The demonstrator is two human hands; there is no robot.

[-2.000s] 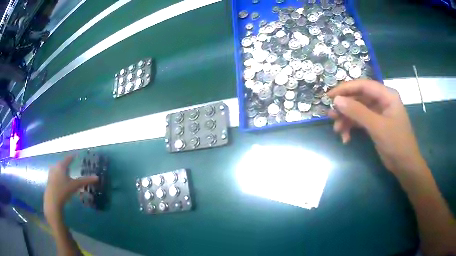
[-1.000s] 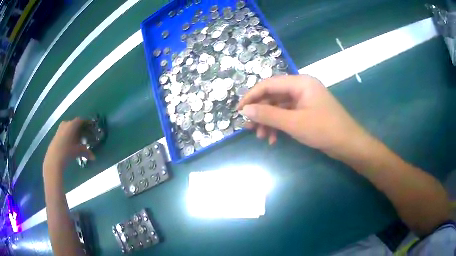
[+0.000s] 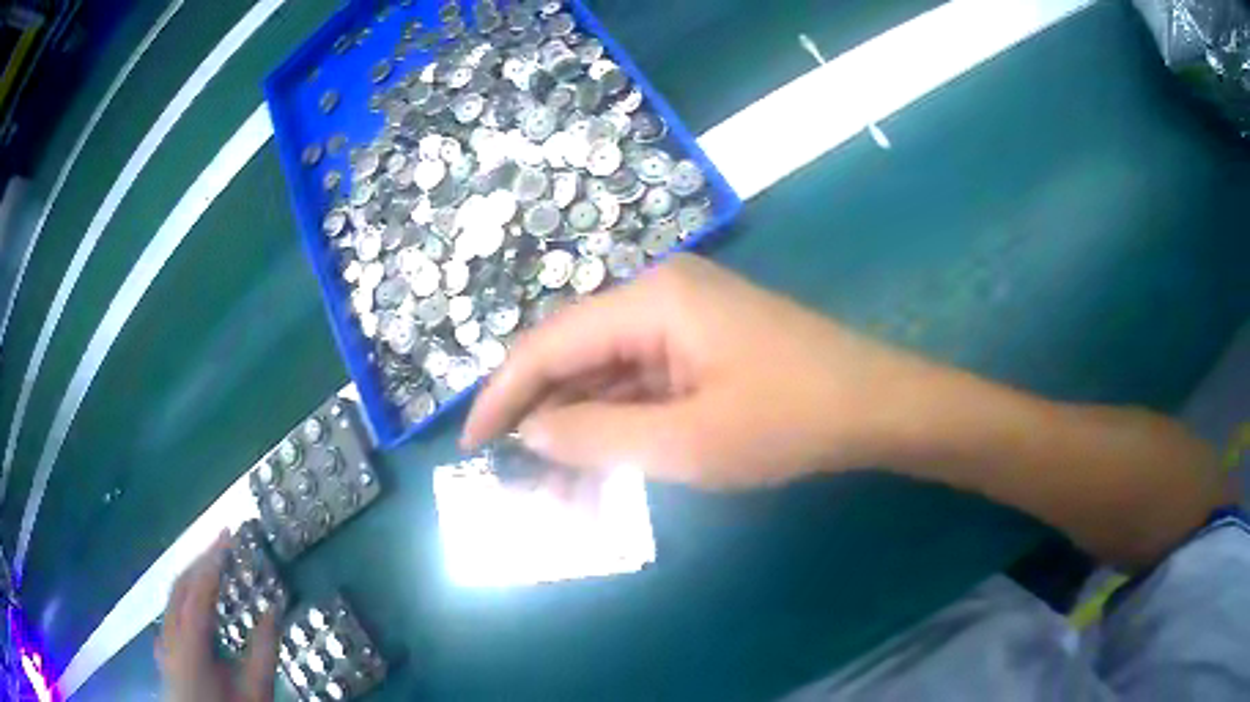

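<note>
My right hand (image 3: 644,391) is over the upper edge of a glaring white fixture plate (image 3: 548,528), thumb and forefinger close together. A small dark bit shows by the fingertips; I cannot tell whether it is a held disc. My left hand (image 3: 219,634), at the lower left, has its fingers around a nine-pocket fixture plate (image 3: 251,587) with discs in it. Another plate with discs (image 3: 329,651) lies right of it, and a grey nine-pocket plate (image 3: 314,477) lies above. The blue tray (image 3: 318,261) heaped with silver discs (image 3: 487,206) is behind my right hand.
The green surface (image 3: 960,316) carries white lines. A thin pale swab (image 3: 846,93) lies across the white line right of the tray, its middle hard to see. A crinkled clear bag (image 3: 1206,48) is at the top right corner. A grey sleeve (image 3: 1165,617) shows at lower right.
My right hand has moved from the tray to the glaring plate. My left hand has brought its plate down beside the other plates. The view has shifted, so the tray appears further left.
</note>
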